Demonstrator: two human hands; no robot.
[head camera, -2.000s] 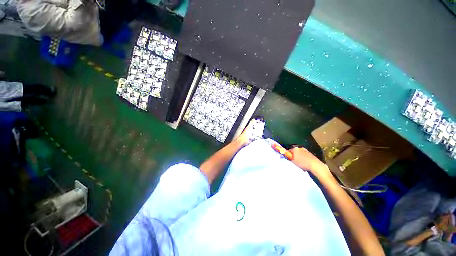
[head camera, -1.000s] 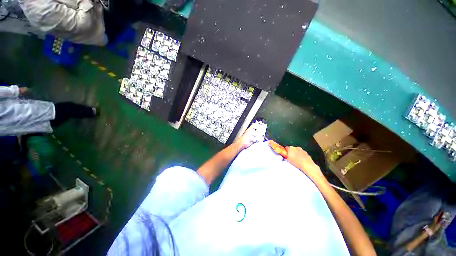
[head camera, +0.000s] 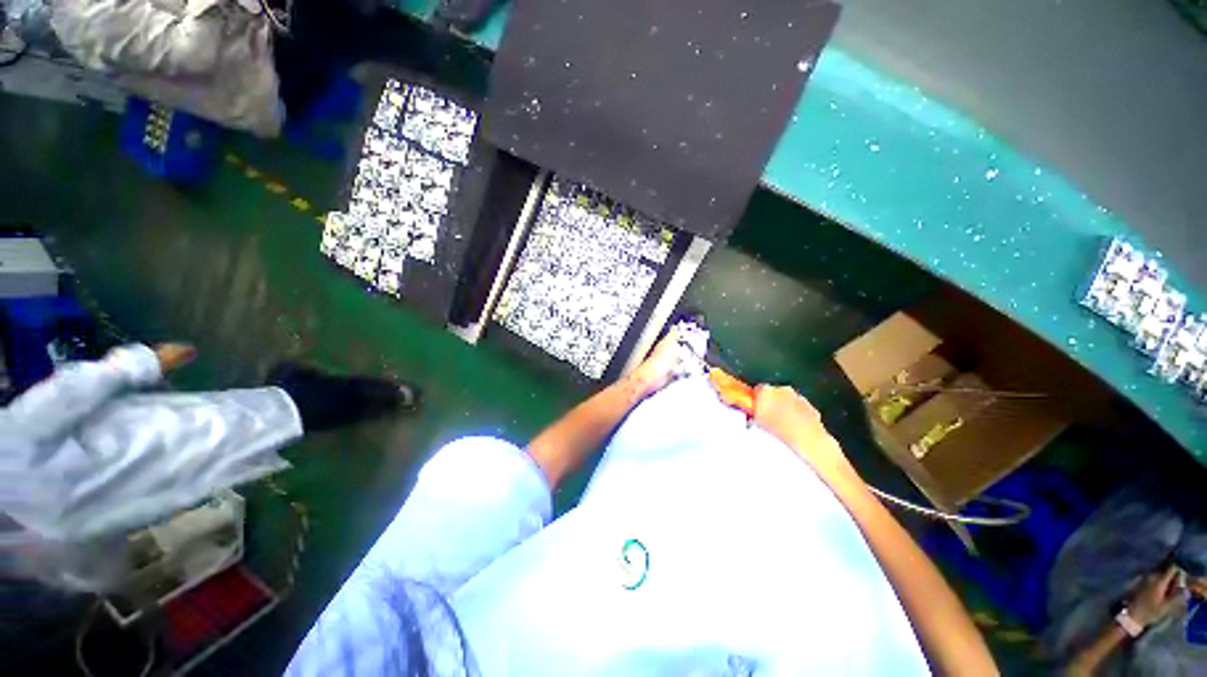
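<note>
My left hand (head camera: 651, 370) is shut on a small white module (head camera: 690, 347) above the pale blue garment on my lap. My right hand (head camera: 786, 411) is shut on an orange-handled tool (head camera: 732, 390), whose front end points at the module. The tool's tip is too small and blurred to tell whether it touches. A foam-lined tray (head camera: 686, 286) packed with white modules lies just beyond my left hand. A second dark tray or pad (head camera: 430, 294) with white modules is to its left.
A black board (head camera: 662, 106) lies over the bench edge beyond the trays. More modules (head camera: 1149, 315) sit on the teal bench strip (head camera: 927, 152). An open carton (head camera: 986, 443) with yellow pieces is at right. A person (head camera: 172, 430) is at left; another person's hands (head camera: 1149, 602) show lower right.
The person at left has moved further into view, towards the right. My hands stay close together on the module and tool, with the tool handle tilted slightly differently.
</note>
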